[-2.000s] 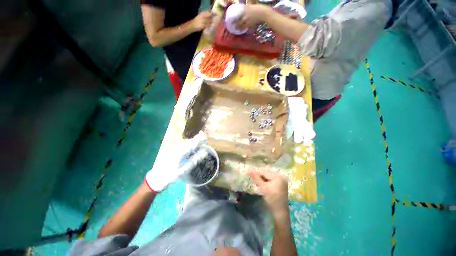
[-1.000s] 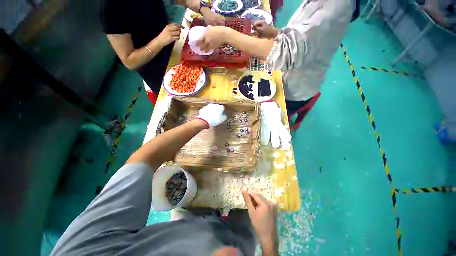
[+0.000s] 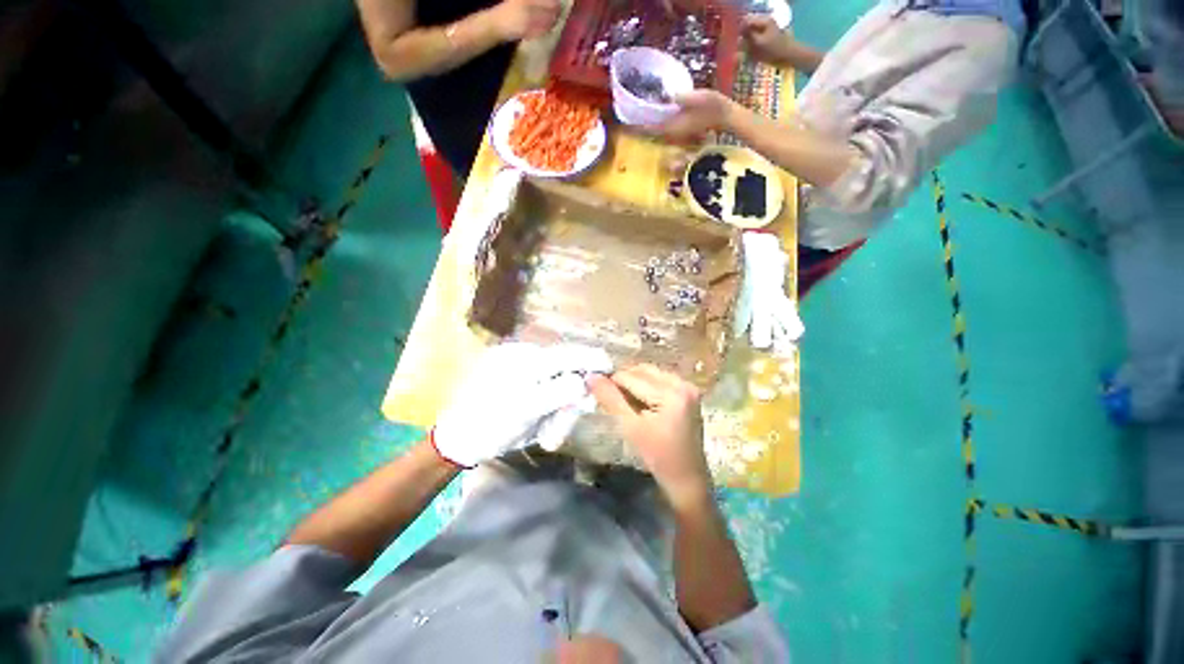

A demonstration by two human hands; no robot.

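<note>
My left hand, in a white glove with a red cuff, and my bare right hand meet at the near edge of the shallow brown box. The fingertips of both hands are together; a tiny piece between them is too small to make out. Small dark and grey pieces lie loose in the right half of the box. The white bucket is hidden, apparently behind my left hand.
An orange-filled plate, a cream dish with black pieces and a red perforated tray stand beyond the box. Spare gloves lie right. Pale chips lie near right. One person holds a lilac bowl; another stands left.
My left hand has come back from inside the box to meet my right hand. The other person's bowl has tilted and moved nearer, its dark contents now visible.
</note>
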